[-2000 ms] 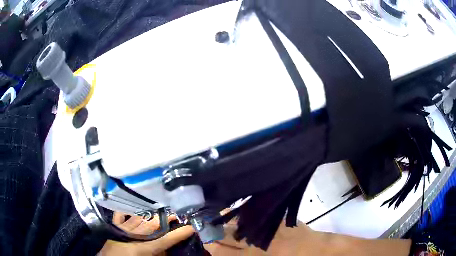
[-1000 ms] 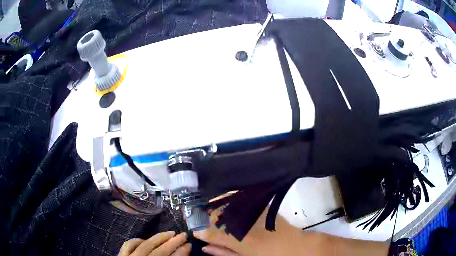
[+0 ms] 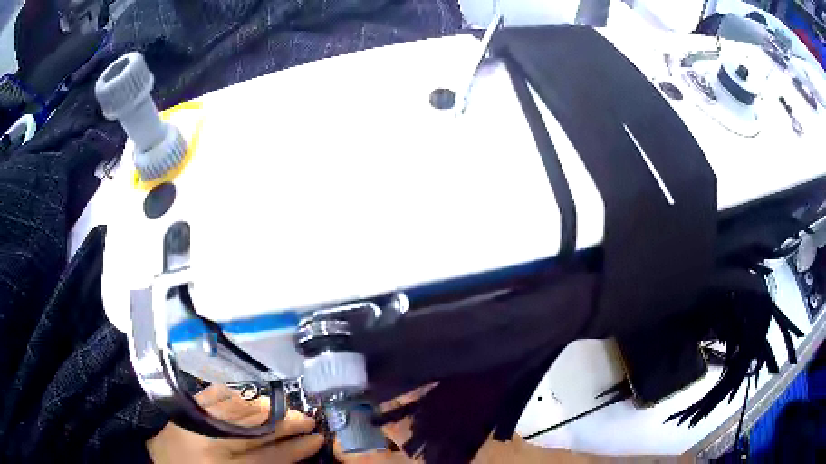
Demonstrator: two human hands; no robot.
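The white sewing machine head (image 3: 362, 172) fills the middle of the view. Checked dark fabric (image 3: 45, 217) lies left of it and behind it. My left hand (image 3: 235, 430) is at the bottom, under the machine's end by the needle area, fingers partly hidden by the metal guard (image 3: 158, 362). My right hand (image 3: 389, 435) is mostly hidden behind the tension dial (image 3: 333, 372), the grey cylinder (image 3: 360, 426) and the hanging dark strips (image 3: 462, 408). The needle and what the fingertips touch cannot be made out.
A black fabric band (image 3: 657, 217) wraps the machine arm. A grey ribbed knob (image 3: 145, 118) stands on a yellow ring. A dark flat case (image 3: 666, 367) lies on the white table (image 3: 580, 408) at right. A blue plastic crate (image 3: 779, 421) shows at the lower right edge.
My left hand has moved up and left, under the machine's end. The view has shifted, so the machine front sits lower and further left. The right hand shows less.
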